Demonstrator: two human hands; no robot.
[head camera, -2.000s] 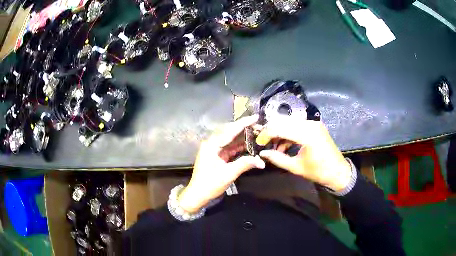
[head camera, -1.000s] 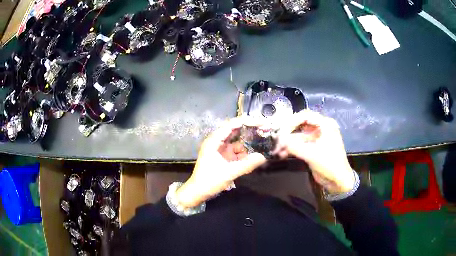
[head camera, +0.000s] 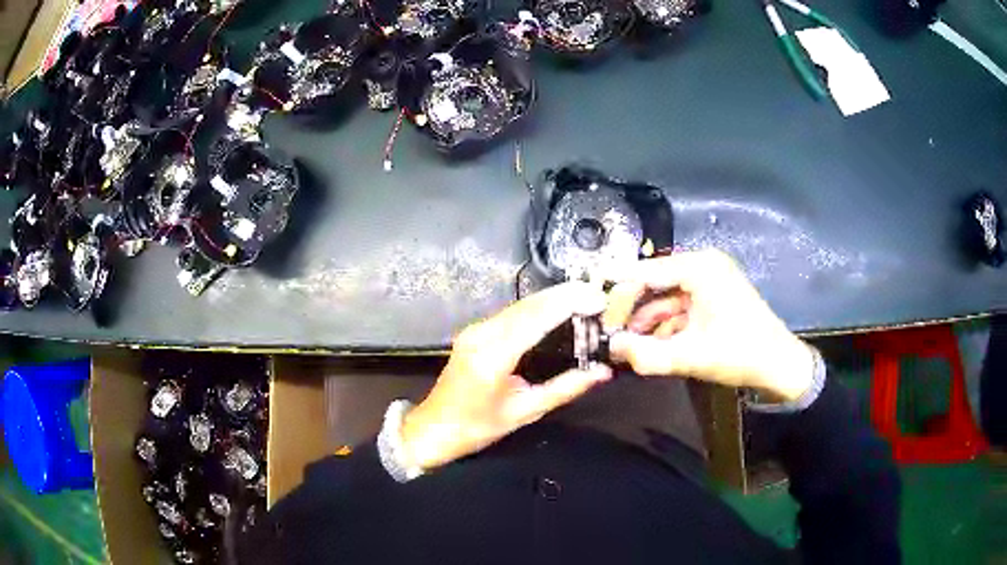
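A round black housing with a pale grey disc and dark central hole lies open on the mat in front of me. A small dark-and-silver module is held upright just in front of the housing, over the bench edge. My left hand grips it between thumb and fingers from the left. My right hand pinches it from the right with thumb and fingertips. The fingers hide part of the module and the housing's near rim. Whether a cable joins them I cannot tell.
Black subassemblies with wires crowd the bench's left and back. Green-handled pliers lie beside white paper at the back right. A black-and-silver piece sits far right. Below are a cardboard box beside modules, a blue stool and a red stool.
The module has turned from a broad, dark face to a narrow upright edge between my hands. My right hand has shifted slightly right. The housing has turned a little on the mat.
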